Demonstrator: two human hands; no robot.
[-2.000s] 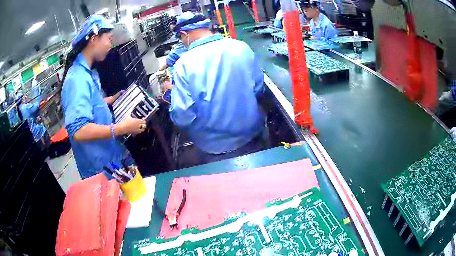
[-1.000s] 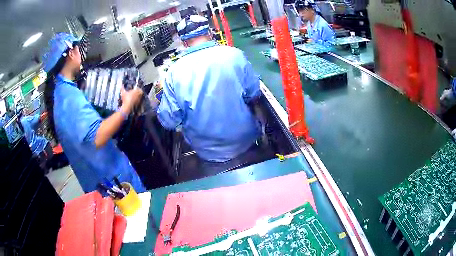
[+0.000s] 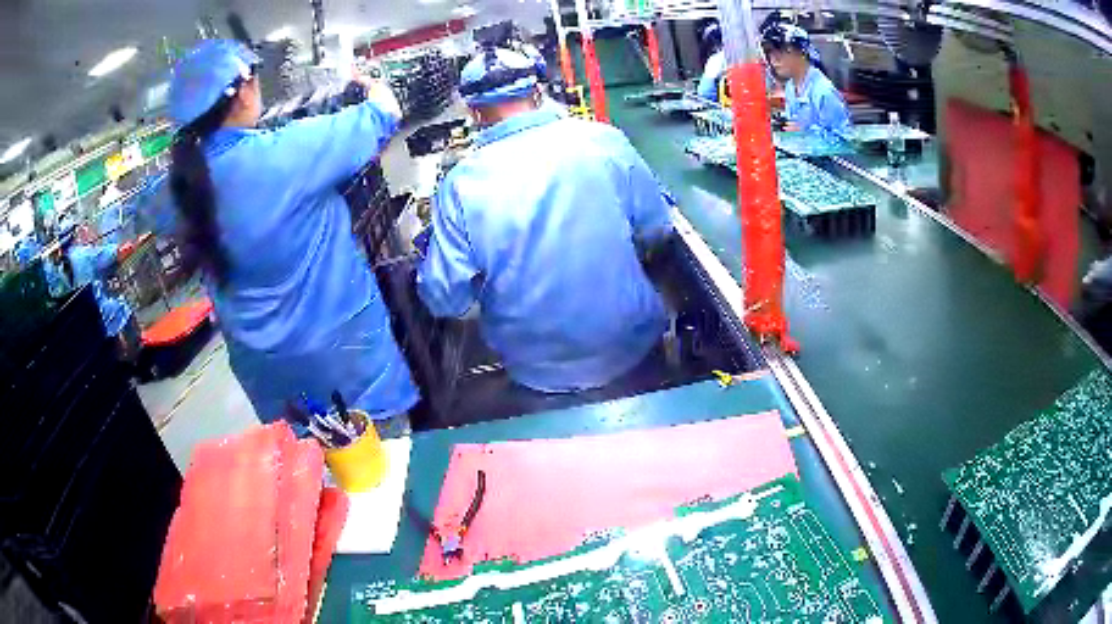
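Note:
A large green circuit board (image 3: 732,567) with a long white strip lies at the bottom of the picture, cut off by its lower edge. It overlaps a pink foam sheet (image 3: 585,475). Side cutters (image 3: 459,518) with dark curved handles lie on the foam sheet left of centre, just behind the board. Neither of my hands is in the picture.
A red foam stack (image 3: 238,530), white paper (image 3: 381,506) and a yellow pen cup (image 3: 357,457) stand at left. A conveyor (image 3: 854,329) with boards and red-wrapped posts (image 3: 759,207) runs at right. Two people in blue smocks stand beyond the bench; dark totes (image 3: 73,427) are at far left.
The view has shifted, showing more of the board again. The person at left has turned away and raised an arm; the finned object they held no longer shows clearly.

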